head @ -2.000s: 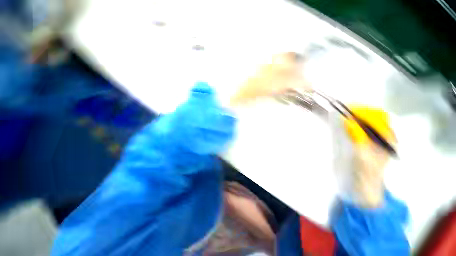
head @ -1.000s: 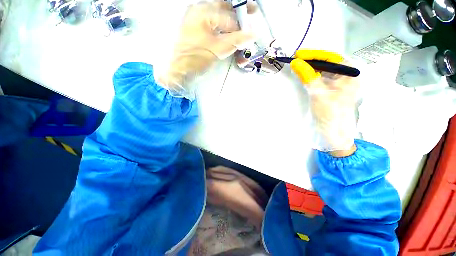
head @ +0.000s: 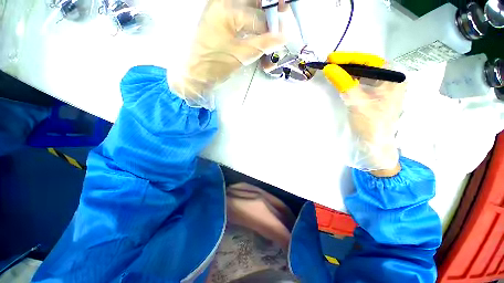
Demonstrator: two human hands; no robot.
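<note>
The oval unit's chrome end part (head: 287, 65), shiny with dark holes, lies at the top centre on the white bench. White bars run up from it to the frame's top edge. My left hand (head: 226, 47), in a clear glove, holds the unit by its bars, with fingers partly cut off by the top edge. My right hand (head: 371, 99), gloved with yellow finger cots, grips black tweezers (head: 369, 72). The tweezer tips touch or nearly touch the right side of the chrome end part. A thin dark lead wire (head: 351, 25) curves at the unit's right.
Similar shiny units (head: 126, 17) lie at the upper left of the white bench (head: 276, 141). Two white bottles with metal tops (head: 467, 77) stand at the upper right. A red tray (head: 478, 221) is at the lower right. White wipes lie right of my right hand. The dark green surface is beyond.
Two seconds ago the view was blurred and my hands were apart. Since one second ago, my right hand and the tweezers have shifted very slightly right; both holds are unchanged.
</note>
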